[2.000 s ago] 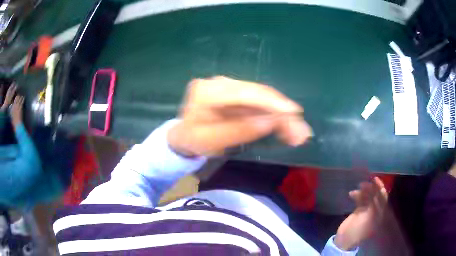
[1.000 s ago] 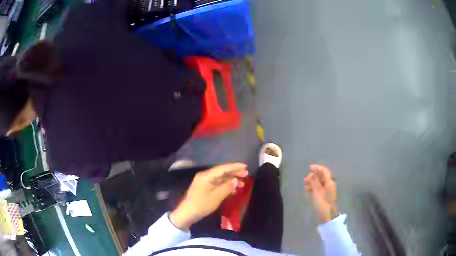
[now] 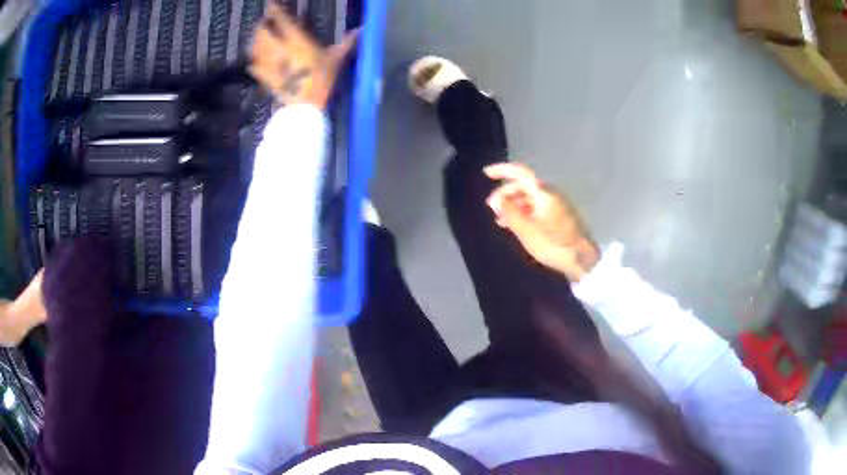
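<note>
A blue plastic crate (image 3: 373,121) at the upper left holds many black players (image 3: 139,116) in rows. Some stand on edge with pale marks showing, and two lie crosswise near the middle. My left hand (image 3: 295,60) is over the crate's upper right part, fingers spread, blurred, above the players. Whether its fingertips touch a player I cannot tell. My right hand (image 3: 539,218) is right of the crate, above my leg, fingers loosely curled, with nothing seen in it.
Another person's dark sleeve (image 3: 88,278) and hand (image 3: 23,311) are at the left, beside the crate. Grey floor (image 3: 650,139) lies to the right. A cardboard box (image 3: 789,32) is at the upper right, a red stool (image 3: 775,366) at the lower right.
The view has turned and come nearer to the crate, which now fills the upper left. My left hand has reached forward over it. My right hand stays to the right, apart from it.
</note>
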